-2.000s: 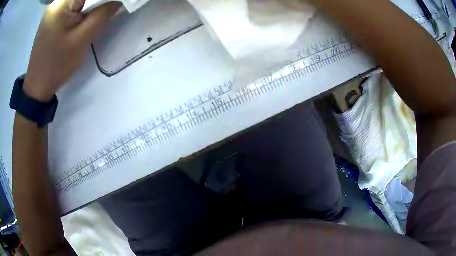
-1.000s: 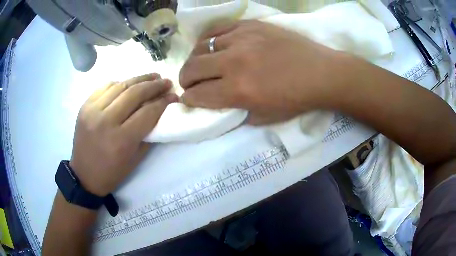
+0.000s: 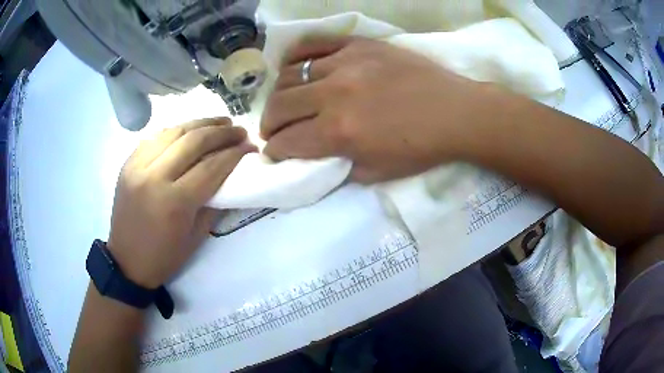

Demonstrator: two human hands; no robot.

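Observation:
A cream fabric panel (image 3: 488,55) lies across the table to the right of the machine head and hangs over the front edge. A folded white piece (image 3: 280,182) of cloth lies under both hands in front of the presser foot (image 3: 236,104). My left hand (image 3: 178,186) has its fingertips on the left part of the fold, just below the foot. My right hand (image 3: 357,109), with a ring, pinches the cloth right beside it. The fingertips of both hands nearly meet. The needle tip is hidden by glare and fingers.
The sewing machine head (image 3: 145,36) with a round cream disc (image 3: 244,71) is at the upper left. Dark scissors (image 3: 608,73) lie at the right of the table. A printed ruler (image 3: 313,295) follows the front edge. Pale cloth (image 3: 564,284) hangs at the lower right.
Both hands came down from the top of the view onto the folded piece by the foot. In the last second they stay nearly in place; the view shifts slightly and the fold's right end is drawn in a little.

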